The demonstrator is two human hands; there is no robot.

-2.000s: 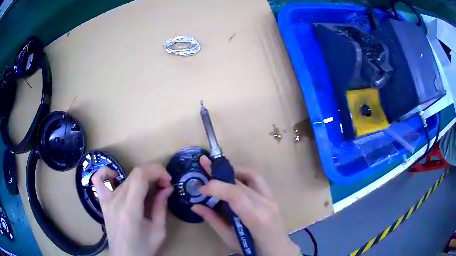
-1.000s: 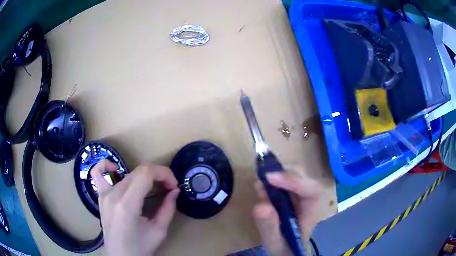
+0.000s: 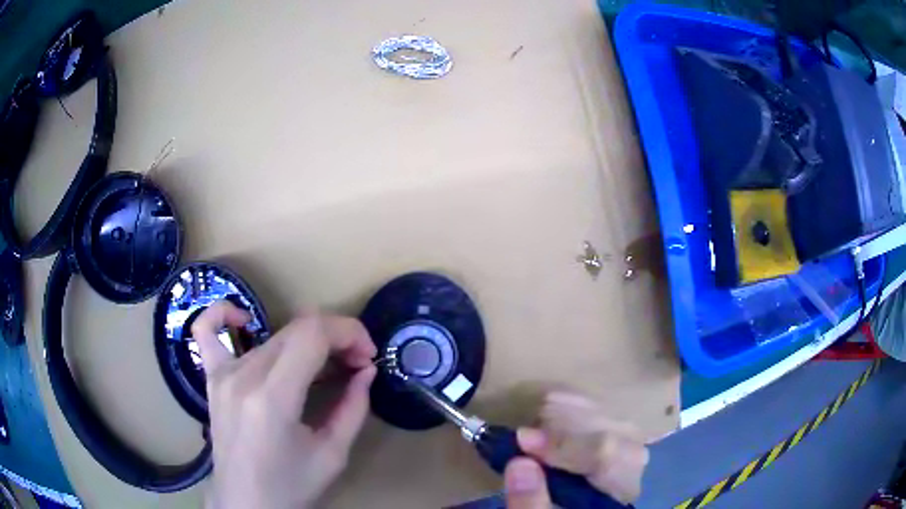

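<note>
The round black speaker driver plate lies on the cardboard, with a pale ringed centre and a small white label. My right hand holds the soldering iron. Its tip is at the solder pads on the left of the plate's centre; whether it touches cannot be told. My left hand pinches thin lead wires between thumb and forefinger at those pads. Another left finger reaches into the open ear cup, which has a shiny inside and partly hides under that hand.
The other ear cup and headband lie left, with more headphones beyond. A solder wire coil and solder blobs lie on the cardboard. The blue tray at right holds a yellow sponge and station.
My right hand let go of the plate and moved right, then brought the iron's tip, earlier pointing away, down to the pads. My left hand keeps its pinch. The whole view has shifted a little.
</note>
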